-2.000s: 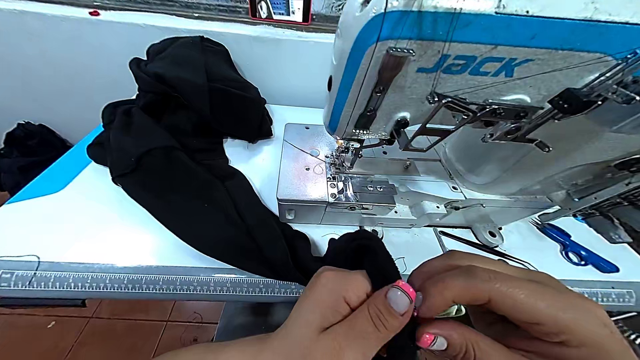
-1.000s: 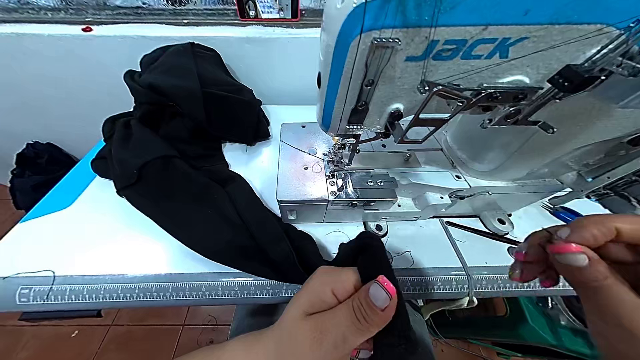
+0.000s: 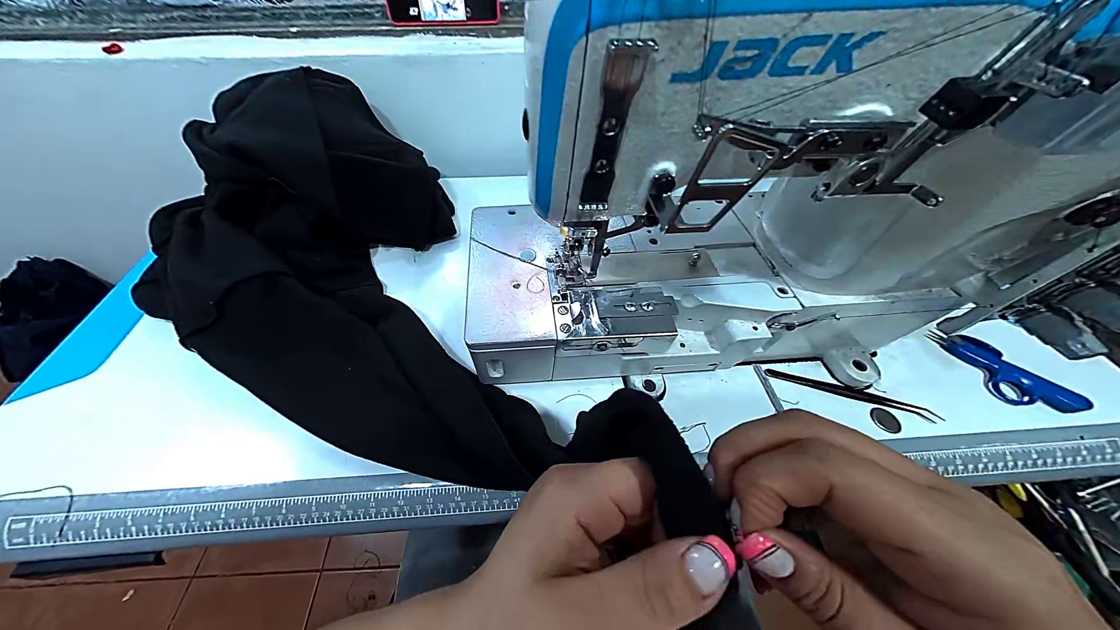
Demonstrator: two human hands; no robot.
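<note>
A long black cloth (image 3: 350,367) is heaped left of a Jack sewing machine (image 3: 700,157) and trails over the table's front edge. My left hand (image 3: 604,551) grips its near end between thumb and fingers. At that edge of the cloth, my right hand (image 3: 857,516) has its thumb and fingertips pinched together, almost touching my left thumb; whether they hold the cloth or something small is hidden. Both hands are in front of the machine's bed (image 3: 516,341), below the needle area.
Behind my right hand lie tweezers (image 3: 849,394), a small dark disc (image 3: 885,420) and blue thread snips (image 3: 1015,372). A ruler tape (image 3: 262,512) runs along the table's front edge. Another dark cloth (image 3: 44,315) is at the far left. A phone-like device (image 3: 442,10) stands at the top.
One second ago my right hand was apart from the cloth, off to the right; it is now back beside my left hand at the cloth's edge. My left hand has kept its hold.
</note>
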